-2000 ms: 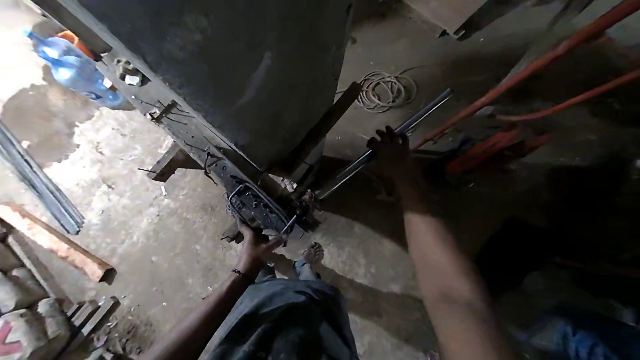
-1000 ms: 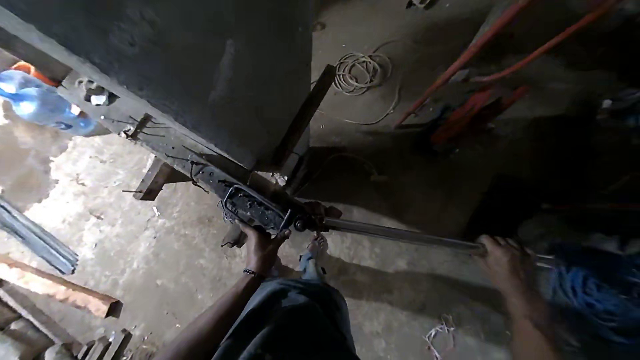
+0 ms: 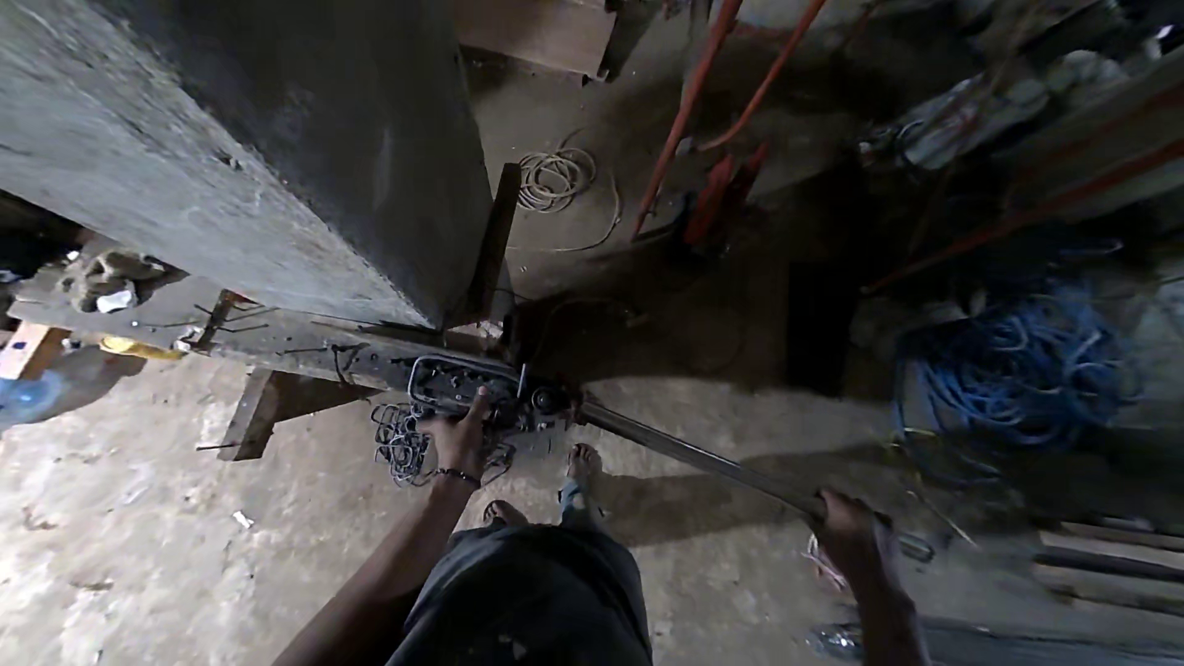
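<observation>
My left hand rests at the near edge of a dark metal bending device, its thumb up on the top; whether it grips anything is unclear. The device sits on a wooden plank with nails in it. From the device's right side a long metal bar slants down to the right. My right hand is closed around the bar close to its far end. A tangle of thin wire lies below the device, left of my left hand.
A big concrete column rises behind the plank. A wooden block juts out under it. A coiled cable lies beyond, with red metal bars to its right. Blue rope is heaped at right, above stacked wood strips.
My right hand, first up at the right of the device, has swung the bar's end around and down toward me. My left hand has stayed by the device. The view has shifted.
</observation>
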